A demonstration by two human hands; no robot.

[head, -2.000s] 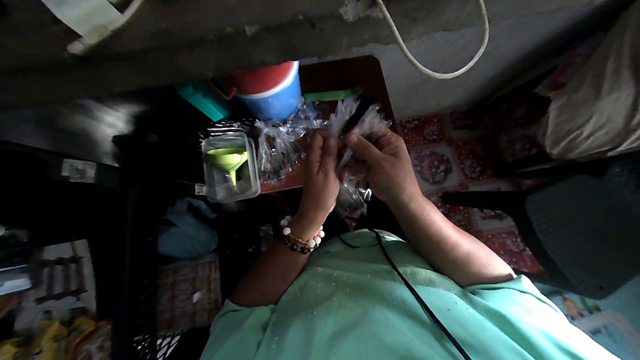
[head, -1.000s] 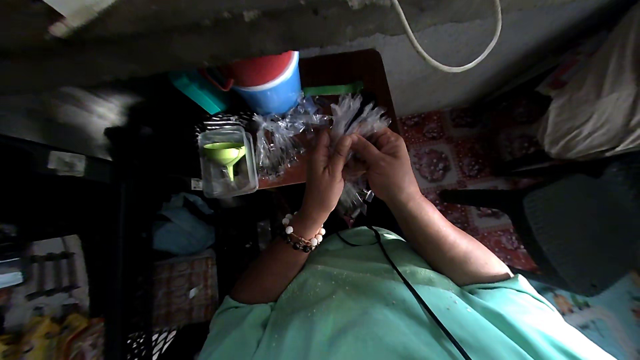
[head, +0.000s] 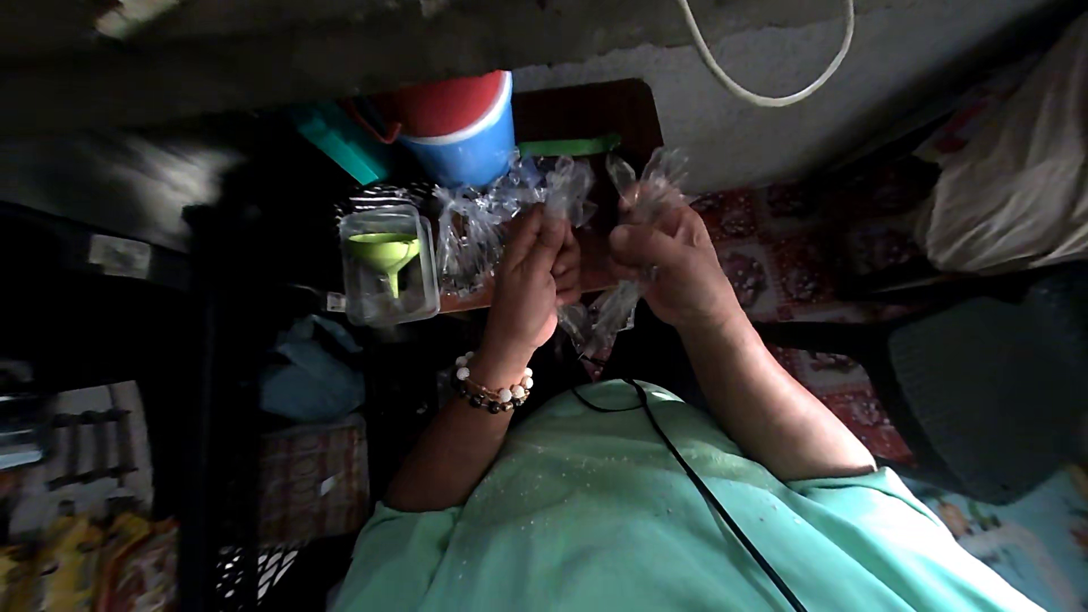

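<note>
My left hand (head: pixel 537 268), with bead bracelets at its wrist, grips the gathered neck of a clear plastic bag (head: pixel 569 183) between thumb and fingers. To its right, my right hand (head: pixel 667 255) is closed on another bunch of clear plastic (head: pixel 659 183), which sticks out above the fist. More clear plastic (head: pixel 608 321) hangs below, between the two hands; which hand holds it I cannot tell. Left of my left hand, several clear plastic bags (head: pixel 467 234) lie heaped on the brown table (head: pixel 608 106). What the bags hold is hard to make out.
A clear plastic container (head: pixel 387 313) with a green funnel (head: pixel 387 248) stands at the table's left. Behind the bags are a blue pail (head: pixel 476 144) with a red inside and a green strip (head: pixel 569 146). A white cable (head: pixel 778 100) hangs above; a dark chair (head: pixel 986 391) is at right.
My hands were close together at the plastic and are now apart, each with plastic in its fingers. The left one has moved a little to the left.
</note>
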